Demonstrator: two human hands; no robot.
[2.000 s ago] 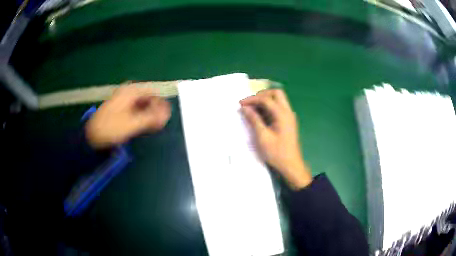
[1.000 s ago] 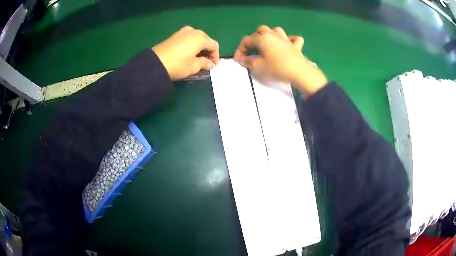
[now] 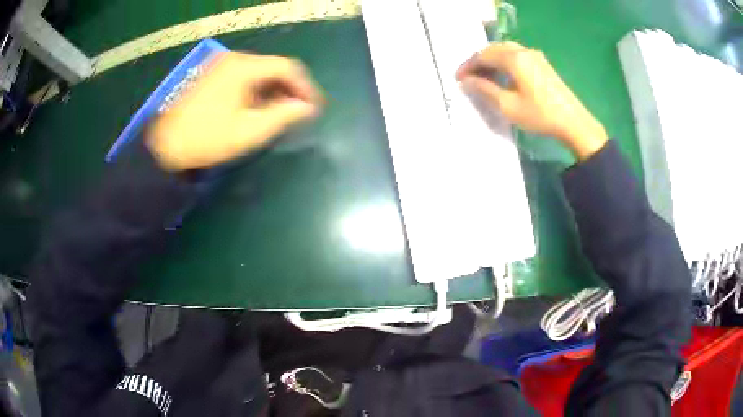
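Note:
Two white power strips (image 3: 440, 163) lie side by side on the green bench, with white cords (image 3: 371, 320) coming off their near ends and hanging at the table edge. My right hand (image 3: 521, 85) is over the upper part of the right strip, thumb and forefinger pinched near its surface; whether it holds a tiny piece cannot be told. My left hand (image 3: 236, 110) is blurred, left of the strips, over the blue parts bin (image 3: 138, 134). Its fingers are curled; anything between them cannot be made out. The hand hides most of the bin.
A row of white power strips (image 3: 701, 147) stands at the right, cords toward me. A red tote (image 3: 709, 370) is below the table edge at the lower right, beside a coiled white cord (image 3: 577, 313). Yellowish tape (image 3: 236, 24) crosses the bench behind the bin.
My left hand has left the far end of the strips and moved left to the bin. My right hand is now nearer along the right strip. The view has tilted down, showing cords and tote.

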